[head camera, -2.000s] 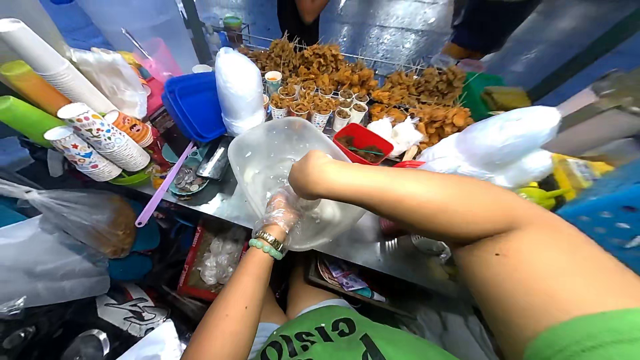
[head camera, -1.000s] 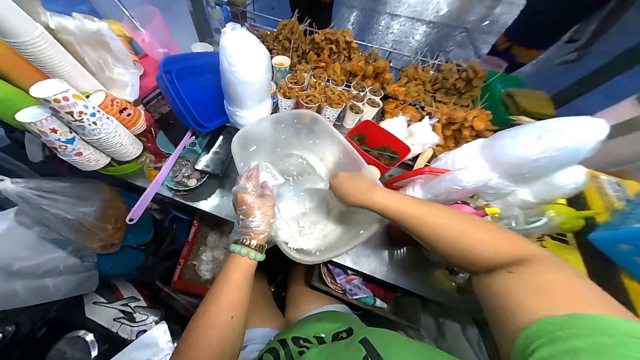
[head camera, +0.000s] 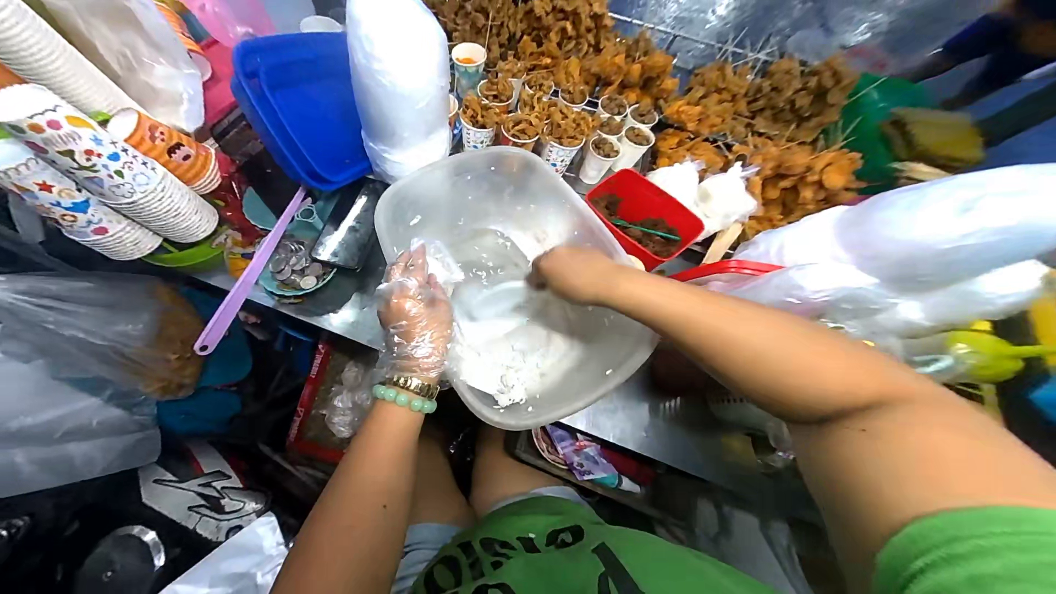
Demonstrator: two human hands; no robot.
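Note:
A translucent plastic tub [head camera: 594,363] stands on the metal counter with white, crumbly material [head camera: 507,367] in its near part. My left hand [head camera: 417,318], in a clear plastic glove, is at the tub's left rim with crumpled clear plastic by its fingers; whether it grips the rim is not clear. Inside the tub, at the right, is my right hand [head camera: 573,274], bare and curled; its fingertips are blurred, and what it holds cannot be told. Beyond the tub, filled paper cups [head camera: 563,136] stand by skewered brown fried food [head camera: 536,33].
On the left are a blue plastic lid [head camera: 305,107], stacked paper cups [head camera: 124,165], a lilac handle [head camera: 252,276] and a dish of coins [head camera: 295,266]. To the right lie a red container [head camera: 643,216] and rolls of plastic bags [head camera: 924,223]. A person [head camera: 1002,49] is at the far right.
My left hand has moved from inside the tub to its left rim. My right hand has come away from the left one, toward the tub's right side. The view is nearer the counter.

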